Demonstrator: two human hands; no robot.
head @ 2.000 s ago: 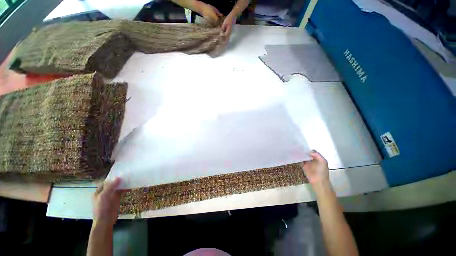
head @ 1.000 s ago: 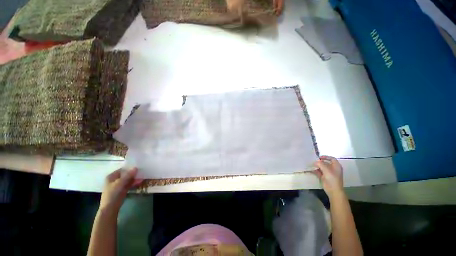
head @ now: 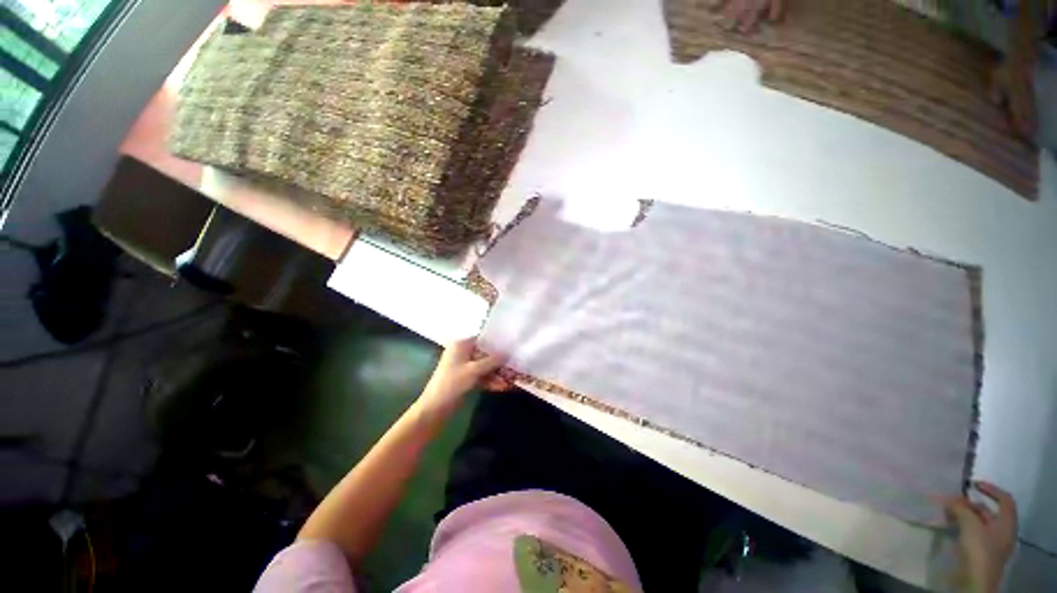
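A pale grey-lilac interlining sheet (head: 742,336) lies over a brown tweed panel (head: 976,348) on the white table. Tweed shows as a thin strip along the right end, the near edge and the notch at the left. Slight creases run across the interlining's left part. My left hand (head: 469,367) pinches the near left corner, with tweed visible beside the fingers. My right hand (head: 983,527) is at the near right corner, fingertips on the sheet's edge, low at the right of the picture.
A thick tweed stack (head: 359,116) stands at the upper left on a red-orange board (head: 162,133). Across the table another person's hands (head: 748,12) rest on a separate tweed panel (head: 869,70). The white table's (head: 406,290) near edge runs slanting below the panel.
The view has turned left, and the blue press has left it. The interlining now lies down to the panel's near edge, covering the wide tweed strip. The other person's panel is spread flat.
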